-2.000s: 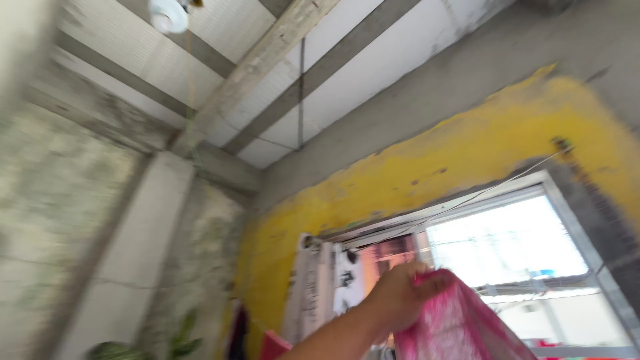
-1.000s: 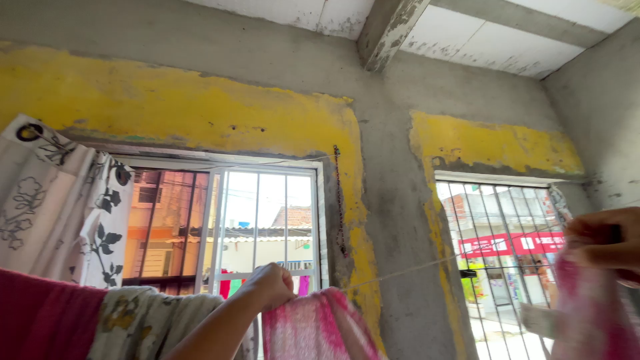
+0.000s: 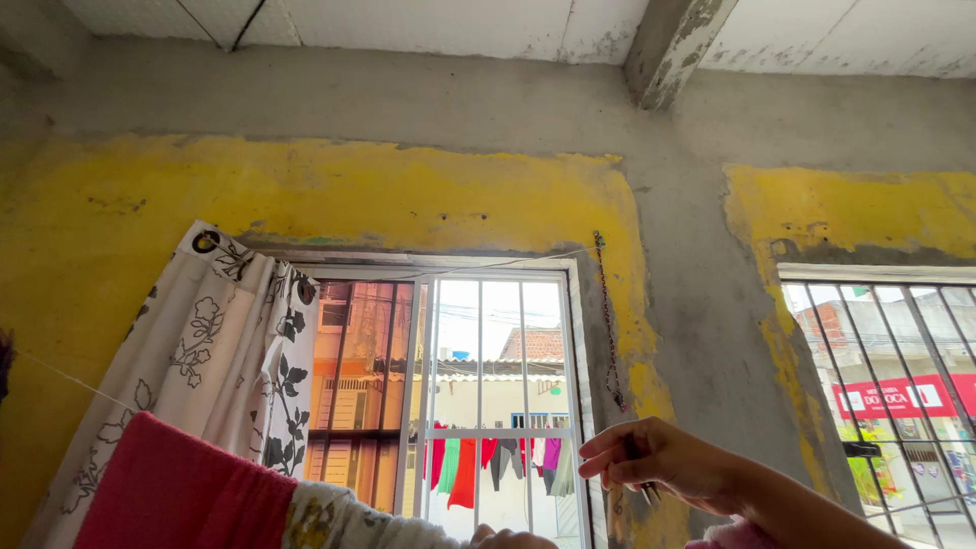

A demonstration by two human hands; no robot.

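Observation:
My right hand [image 3: 659,465] is raised at the lower right, its fingers closed around a small dark clip-like object [image 3: 650,492]. Only the knuckles of my left hand [image 3: 512,538] show at the bottom edge, beside a white patterned towel [image 3: 343,518]; what it grips is hidden. Left of that towel, a red towel [image 3: 183,488] hangs folded over a thin cord [image 3: 72,377]. A bit of pink and white cloth [image 3: 732,534] shows at the bottom edge, below my right forearm.
A floral curtain [image 3: 221,328] hangs at the left of a barred window [image 3: 496,432]. A string of beads [image 3: 606,320] hangs from the yellow and grey wall [image 3: 686,305] beside it. Another barred opening [image 3: 907,381] is at the right. Clothes [image 3: 465,465] hang outside.
The view has swung left since one second ago. The pink and white cloth that was raised at both hands now shows only as a small piece at the bottom.

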